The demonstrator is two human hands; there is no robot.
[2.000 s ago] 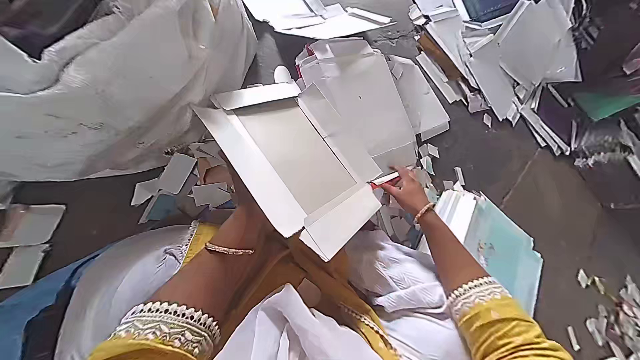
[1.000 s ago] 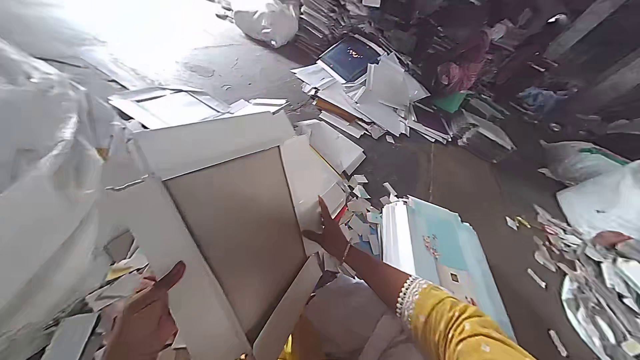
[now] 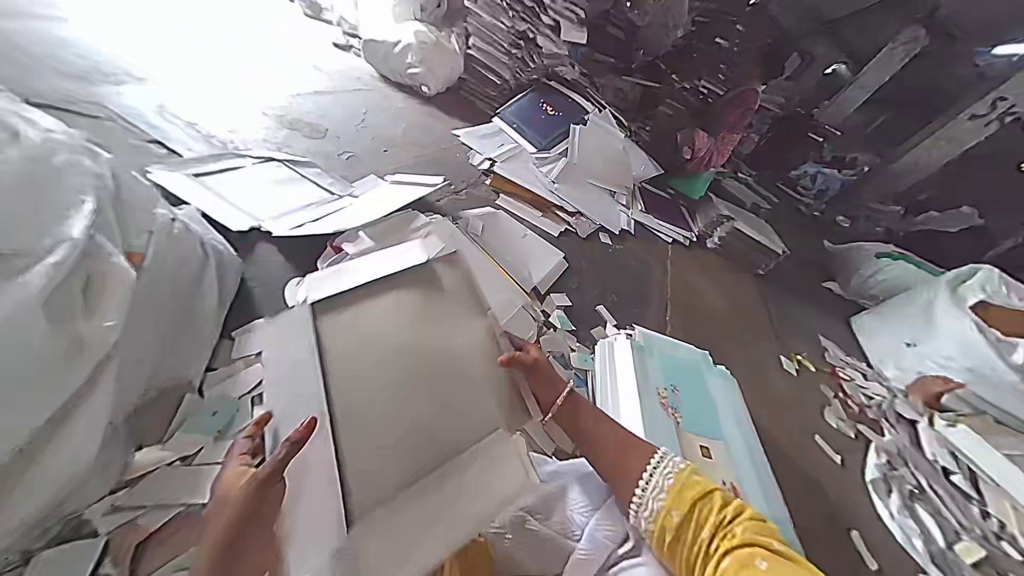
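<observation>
A large cardboard box cover (image 3: 408,384), with a grey-brown middle panel and paler flaps along its edges, lies tilted in front of me. My left hand (image 3: 256,480) is at its left flap, thumb and fingers apart; whether it grips the flap is unclear. My right hand (image 3: 528,364) holds the right edge, fingers bent around it, the wrist wearing a bangle. To the right of my forearm lies a stack of pale blue printed card sheets (image 3: 696,408). More white card pieces (image 3: 512,248) lie just beyond the cover.
White sacks (image 3: 72,320) bulge at the left. Flattened white card (image 3: 264,192) and a heap of sheets with a dark blue printed panel (image 3: 544,120) lie ahead. Scraps (image 3: 192,432) litter the left. At the right are another person's hand (image 3: 934,392), a white sack (image 3: 944,320) and more scraps.
The view has swung up, showing more floor ahead. My left hand, beneath the cover two seconds ago, is now at its left flap. My right hand's fingers, spread one second ago, are now bent around the edge.
</observation>
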